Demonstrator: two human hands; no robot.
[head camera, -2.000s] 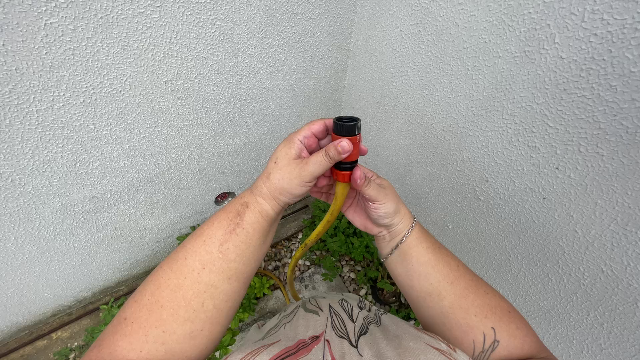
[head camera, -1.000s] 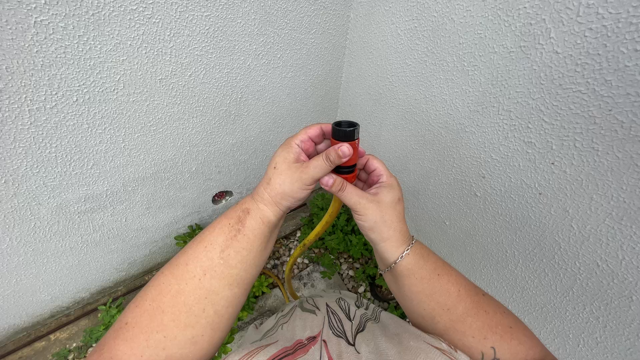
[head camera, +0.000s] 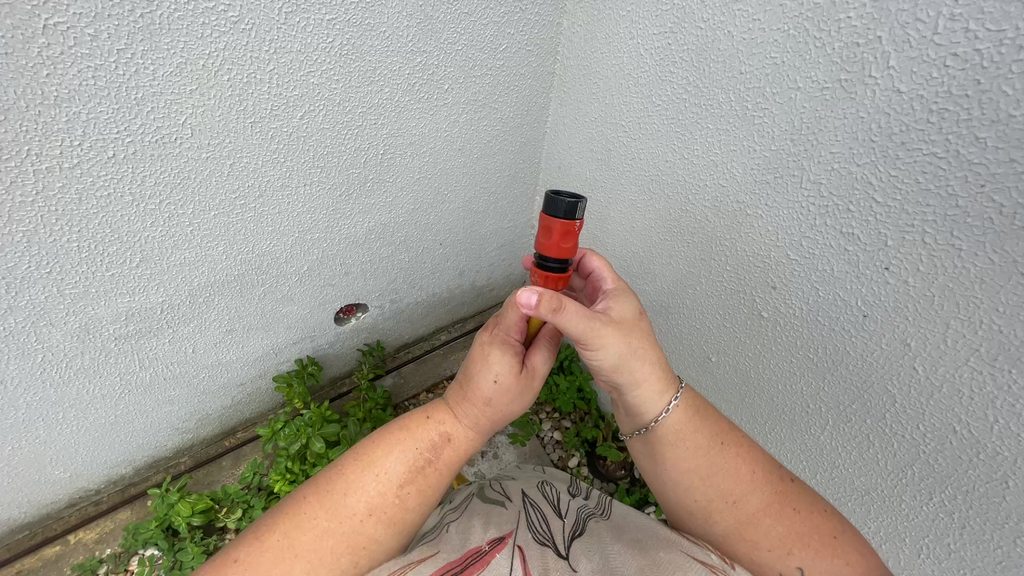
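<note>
An orange-and-black plastic hose connector (head camera: 558, 237) stands nearly upright at the centre of the view, its open black end on top. It is fitted on a yellow garden hose (head camera: 534, 329), of which only a short piece shows between my hands. My left hand (head camera: 506, 360) is closed around the hose just below the connector. My right hand (head camera: 600, 320), with a chain bracelet at its wrist, holds the connector's lower orange collar, its thumb across the front and its fingers behind. The lower run of hose is mostly hidden by my left arm and shirt.
Two textured white walls (head camera: 400, 160) meet in a corner ahead. A round hole (head camera: 351, 314) with something red inside is low in the left wall. Green plants (head camera: 312, 432), white pebbles (head camera: 552, 436) and a ledge (head camera: 432, 364) lie along the wall's foot.
My left hand has moved down from the connector's orange body to the hose beneath it. The connector's upper part, earlier covered by my left fingers, now shows uncovered.
</note>
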